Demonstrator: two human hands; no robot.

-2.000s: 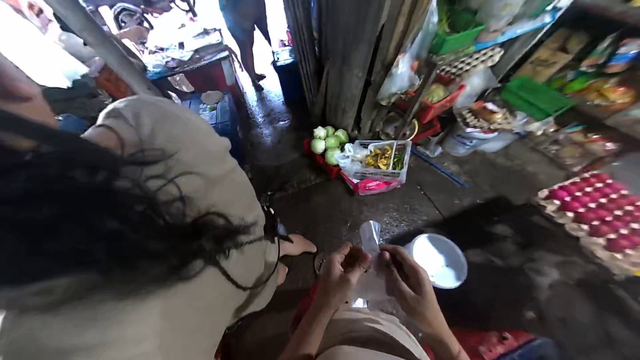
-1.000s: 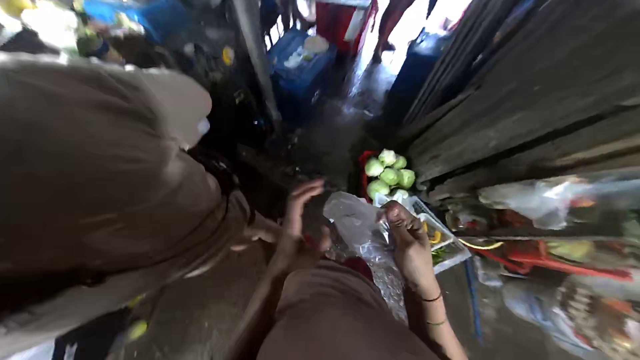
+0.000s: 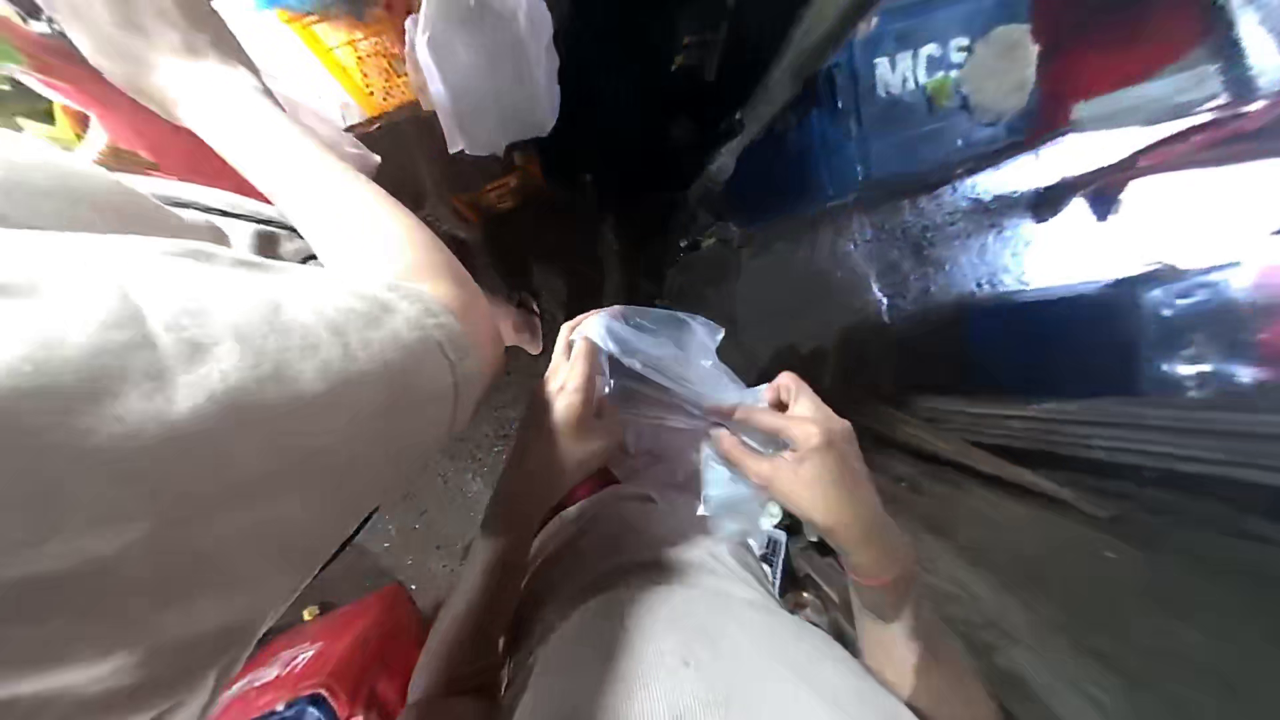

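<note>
A clear plastic bag (image 3: pixel 665 365) is stretched between my two hands in front of my torso, its mouth spread wide. My left hand (image 3: pixel 580 395) grips the bag's left edge, with the fingers curled over the rim. On the other side my right hand (image 3: pixel 800 445) pinches the bag's right edge between thumb and fingers. The bag's lower part hangs down toward my lap; whether it holds anything cannot be told.
Close at my left is a person in a light shirt (image 3: pixel 200 420), one arm reaching forward. A red bag or case (image 3: pixel 340 650) lies lower left. Ahead are a yellow plastic basket (image 3: pixel 365 60), a white plastic bag (image 3: pixel 490 70) and a blue container (image 3: pixel 900 110). Wooden boards (image 3: pixel 1080 430) stand right.
The view has swung far to the left. My left hand, apart from the bag's edge a second ago, now grips it, and the bag is spread between both hands.
</note>
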